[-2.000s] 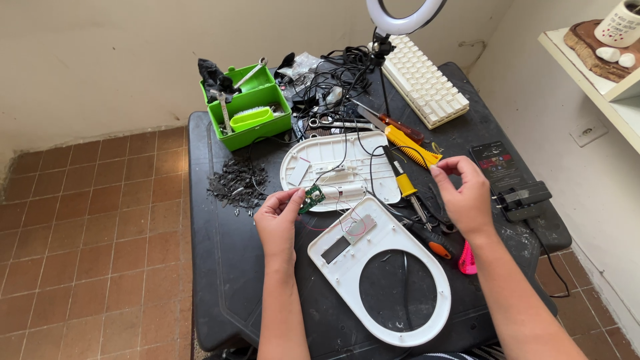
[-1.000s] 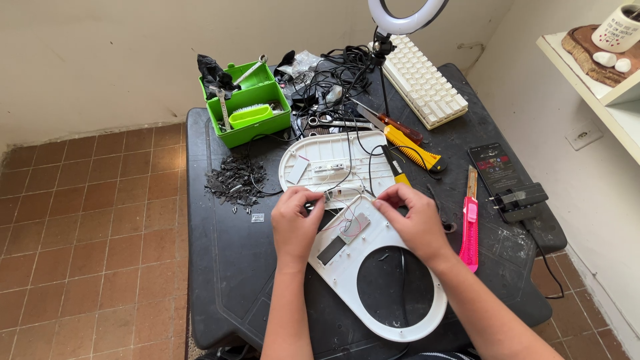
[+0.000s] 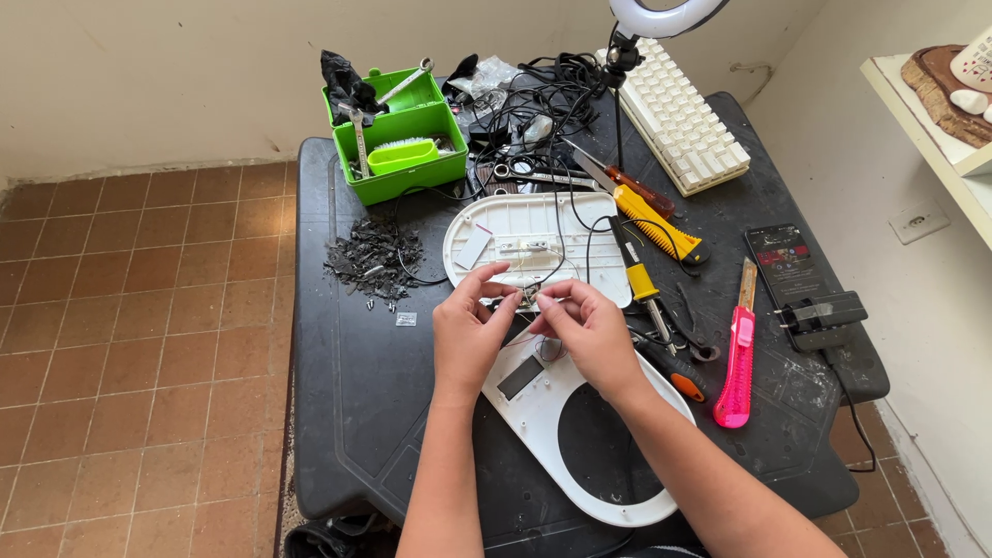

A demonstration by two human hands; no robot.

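Observation:
My left hand (image 3: 474, 329) and my right hand (image 3: 583, 329) meet over the gap between two white plastic housing halves. Between their fingertips is a small circuit board (image 3: 529, 297) with thin wires, mostly covered by the fingers. The left fingers pinch at its edge; the right thumb and forefinger pinch at the wires. The ribbed housing half (image 3: 496, 213) lies behind the hands, with a small white part inside. Nearer to me, the half with a large round opening (image 3: 542, 426) lies partly under my right wrist. A soldering iron (image 3: 642, 283) rests to the right.
A pink utility knife (image 3: 736, 364), a phone (image 3: 783, 263) and a black charger (image 3: 825, 319) lie at the right. Behind are a yellow knife (image 3: 651, 221), a white keyboard (image 3: 682, 116), tangled cables (image 3: 550, 101) and a green toolbox (image 3: 403, 182). Dark scraps (image 3: 376, 260) lie at the left.
My right hand has moved left from beside the yellow knife to meet my left hand. The circuit board, earlier plainly visible in my left fingers, is now mostly hidden between both hands.

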